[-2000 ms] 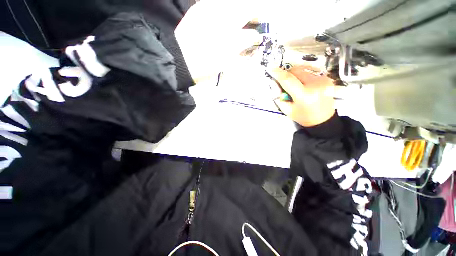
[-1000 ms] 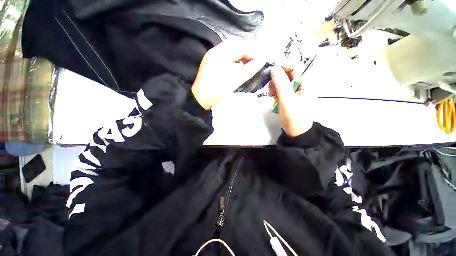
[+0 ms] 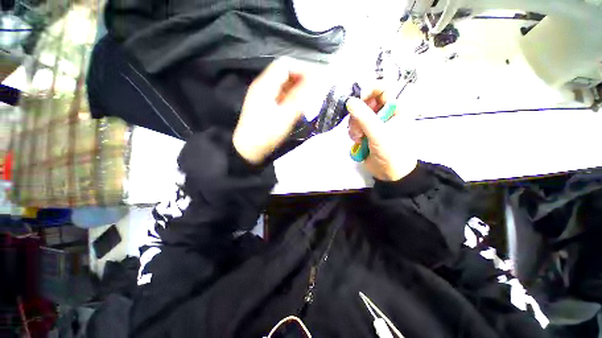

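Note:
A large black fabric piece (image 3: 224, 59) with thin pale stitch lines lies over the table at upper left. A dark strip of it (image 3: 330, 109) runs between my hands. My left hand (image 3: 267, 109) is blurred and lies at the fabric; its grip is hard to make out. My right hand (image 3: 379, 135) holds a small hand tool with a green-teal handle (image 3: 360, 150) in the palm and pinches the end of the dark strip with thumb and forefinger. The tool's thin dark tip points up and right.
The white sewing table (image 3: 475, 145) runs across, with its front edge near my jacket. The pale machine head (image 3: 561, 46) is at upper right. Its metal foot area, upper middle, is washed out by glare. Plaid material under clear plastic (image 3: 66, 152) is at left.
Both hands came away from the foot area towards me and the black fabric came into view. Since one second ago, the view has shifted left and the tool's handle shows more clearly.

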